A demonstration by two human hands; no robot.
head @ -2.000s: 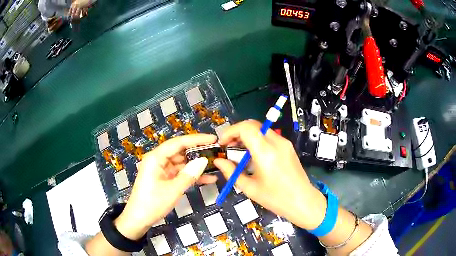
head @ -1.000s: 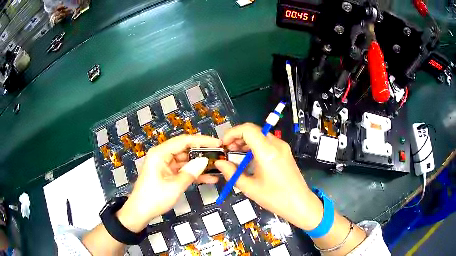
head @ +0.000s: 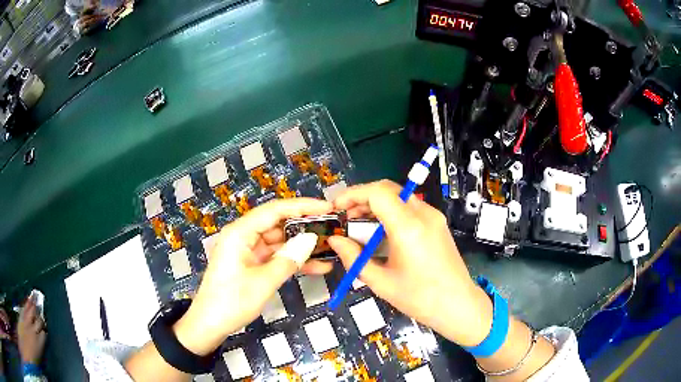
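A small dark watch housing (head: 316,227) with a metallic rim is held between both hands above the blister tray. My left hand (head: 250,250) grips its left end, the thumb on its face. My right hand (head: 399,254) pinches its right end near an orange flex cable (head: 334,239), and the blue pen-like tool (head: 358,267) lies across the fingers of that hand. A pale display module (head: 364,232) shows beside the housing, partly behind the tool and fingers. The blister tray (head: 235,171) holds rows of pale squares with orange tails.
A black pressing fixture (head: 523,240) with a red handle (head: 570,112) and timer (head: 452,21) stands at right, a power strip (head: 633,222) beside it. A black pen (head: 104,318) lies on white paper (head: 123,280). Small units sit on the green belt (head: 216,74). Another person's hand (head: 31,332) shows at lower left.
Both hands keep hold of the housing with little movement. A dark unit on the belt has come into view and shifted right. Another person's hand has appeared at lower left.
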